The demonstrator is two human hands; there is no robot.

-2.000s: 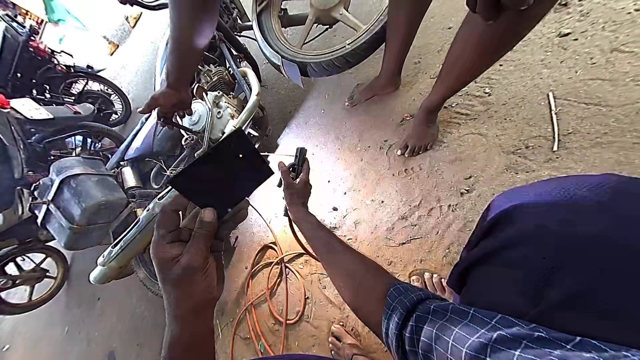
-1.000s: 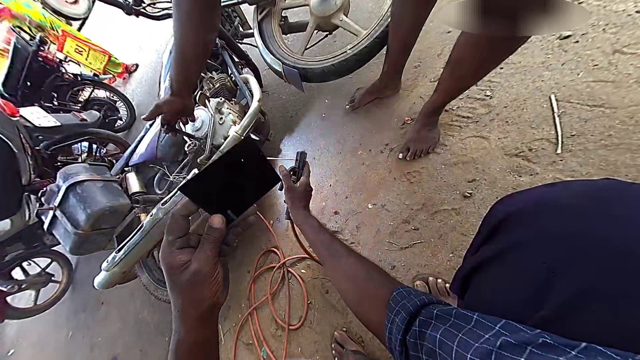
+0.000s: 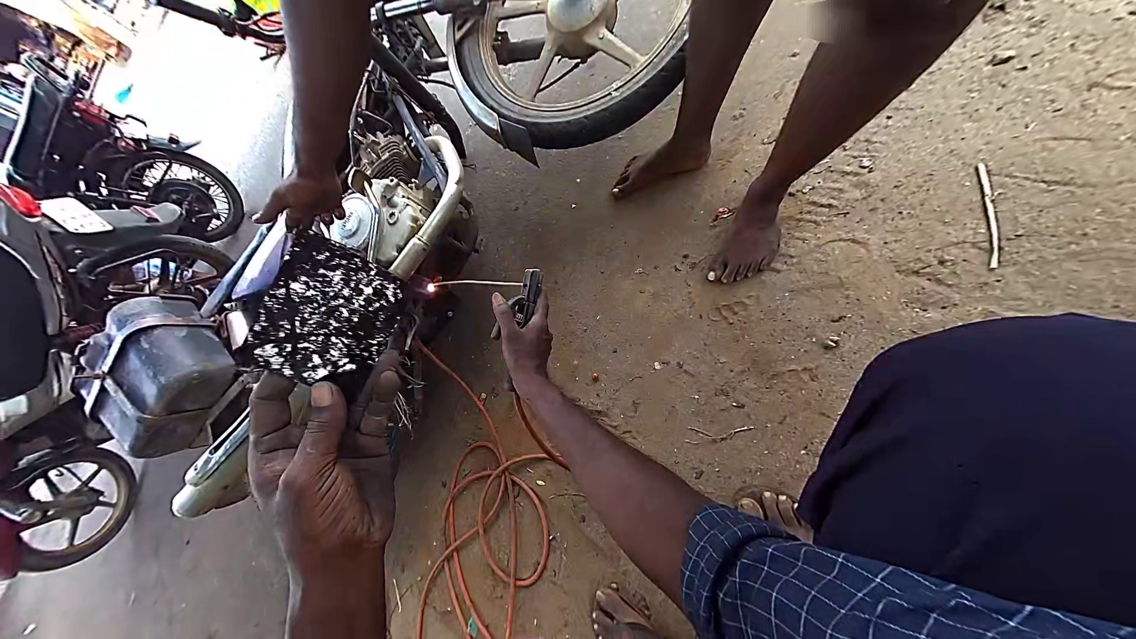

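My left hand [image 3: 333, 461] holds a dark welding glass plate [image 3: 324, 306], speckled with white, by its lower edge between thumb and fingers. Closed around a black welding electrode holder [image 3: 530, 297] is my right hand [image 3: 528, 342]. A thin welding rod [image 3: 479, 283] runs leftward from the holder to a small glowing spot beside the lower frame of a motorcycle. The plate covers part of that motorcycle, whose engine [image 3: 390, 200] and pale tubular crash guard [image 3: 435, 217] show above and to its right. An orange cable [image 3: 484, 524] lies in loops on the ground below.
Another person's hand [image 3: 306, 197] rests by the motorcycle, just above the plate. A barefoot person's feet [image 3: 745, 235] stand near the front wheel [image 3: 568, 124]. More parked motorcycles [image 3: 151, 191] and a grey box [image 3: 155, 373] are at left. A stick [image 3: 988, 216] lies on sandy ground.
A small glowing spot now shows at the rod's tip; a bright glare lit the ground two seconds ago, but not one second ago. The plate has turned from plain black to speckled white.
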